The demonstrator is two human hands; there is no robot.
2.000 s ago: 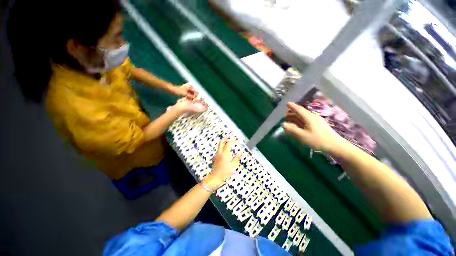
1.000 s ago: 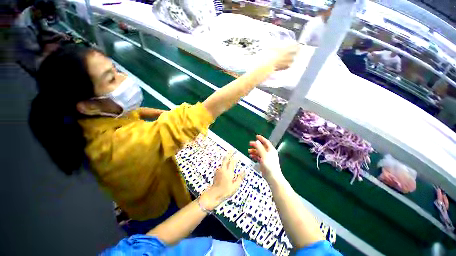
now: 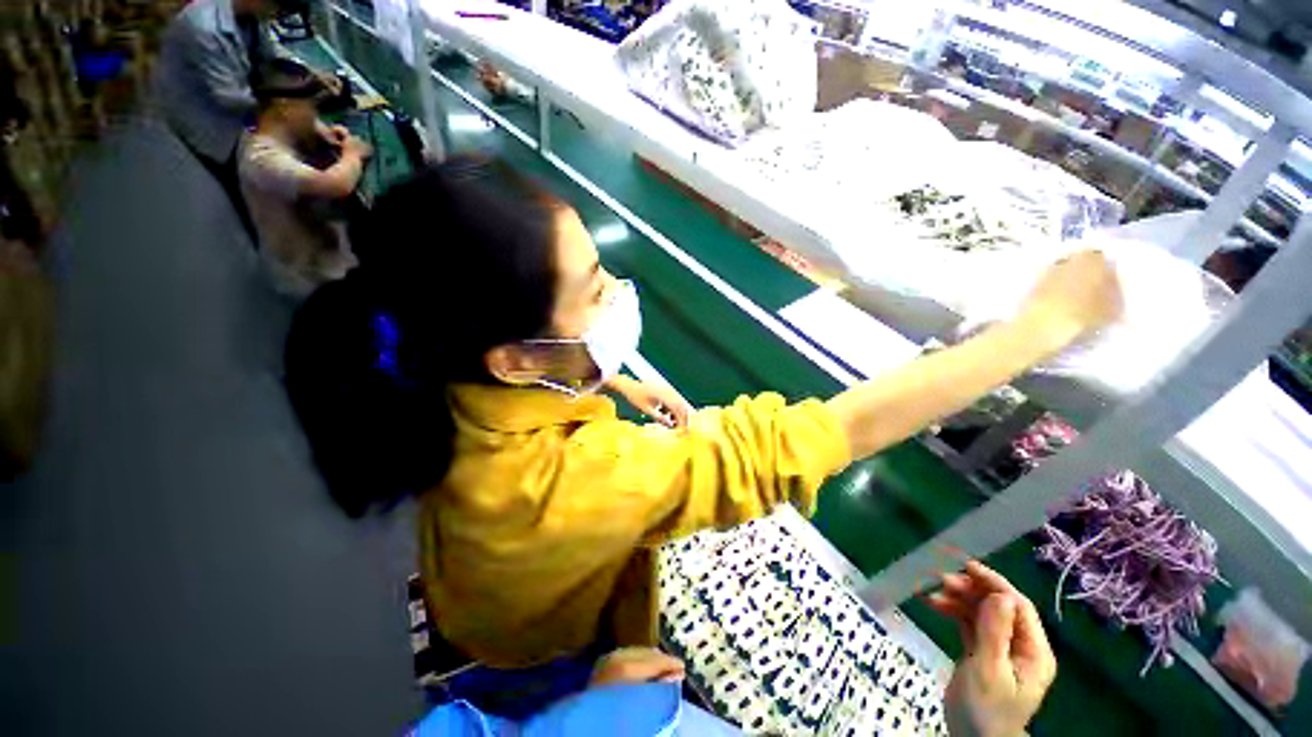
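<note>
White parts with black spots (image 3: 770, 626) lie in dense rows on the green surface at bottom centre. My right hand (image 3: 1000, 655) is raised at the right end of these rows, cut off by the bottom edge. Its fingers are curled and apart, and I see nothing held in it. A patch of skin that looks like my left hand (image 3: 638, 667) shows low, beside my blue clothing and left of the parts. It is mostly hidden, so its fingers and any hold cannot be made out.
A person in yellow (image 3: 576, 518) sits close on the left, one arm stretched across to a clear bag on the white shelf. A slanting white post (image 3: 1094, 446) stands at right. Pink-purple wires (image 3: 1130, 554) and a pinkish bag (image 3: 1262, 648) lie beyond it. More workers sit farther back.
The view has swung left and up. My left hand has left the parts and dropped low. My right hand now shows lower and farther right. The neighbour's arm, earlier over the parts, reaches to the shelf.
</note>
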